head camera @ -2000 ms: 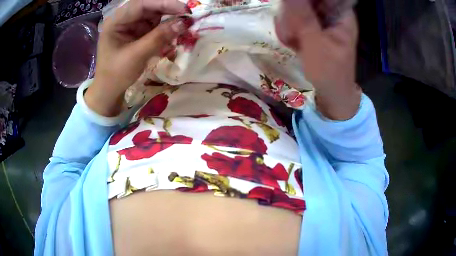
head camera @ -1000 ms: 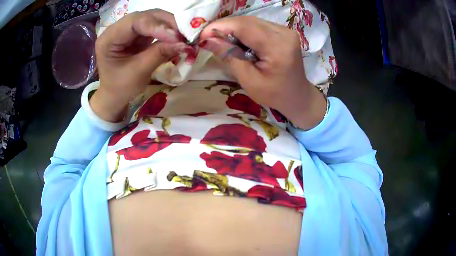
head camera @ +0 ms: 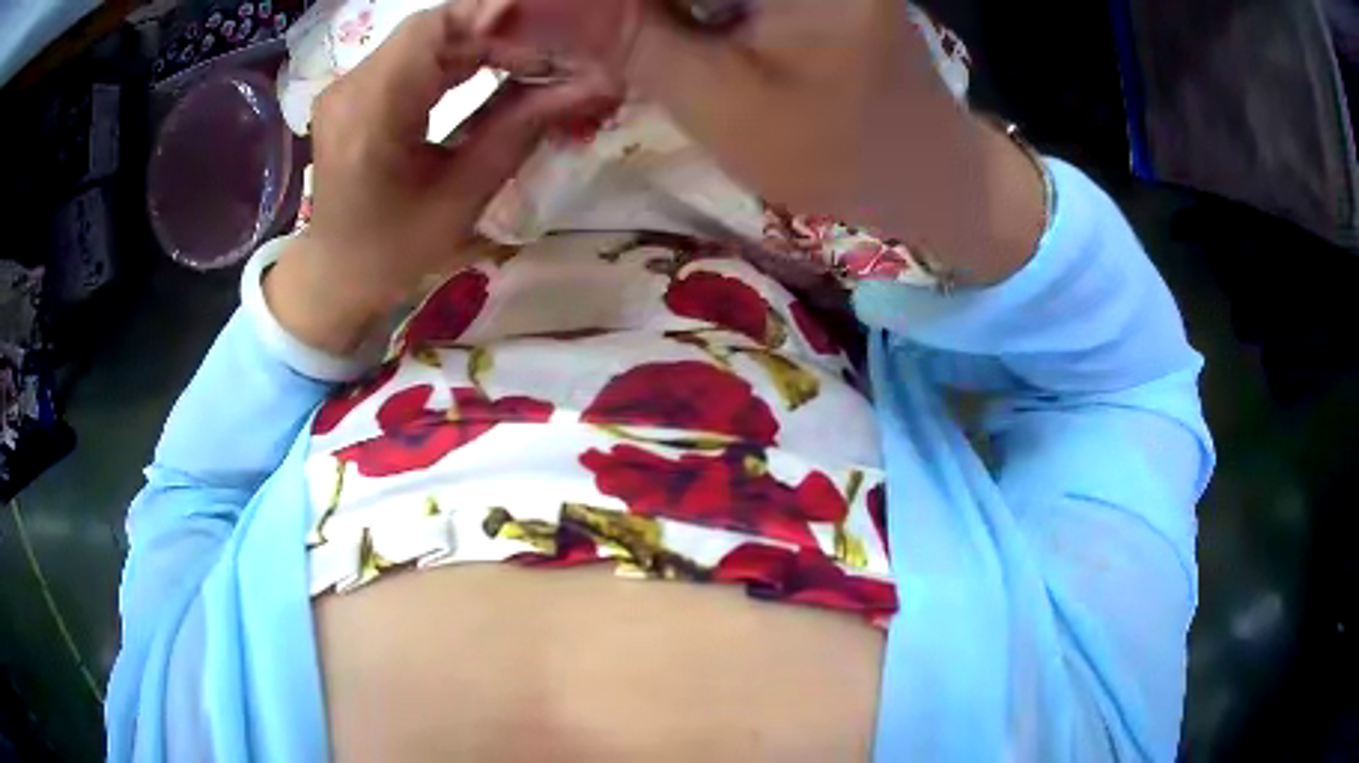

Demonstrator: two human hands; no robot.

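Observation:
The floral garment piece [head camera: 656, 172], thin cream-white cloth with small pink-red flowers, lies bunched on the lap under both hands. My left hand [head camera: 432, 164] pinches part of it at the top of the view, with its fingertips partly cut off or covered. My right hand [head camera: 820, 127] is blurred and reaches across to meet the left fingertips. A small dark metallic bit of the scissors [head camera: 716, 12] shows in my right hand at the top edge. The exact spot where the fingertips meet is hidden; no needle or thread can be made out.
A round translucent pinkish tub [head camera: 221, 167] stands at the left, near dark items [head camera: 90, 194] and a dark patterned item [head camera: 224, 33] behind. A dark grey sheet or bag [head camera: 1245, 112] is at the upper right. The dark green floor [head camera: 1133, 313] shows on both sides.
Both hands have risen towards the top edge. My right hand has turned, so the scissors show less. Printed cloth shows again below my right wrist.

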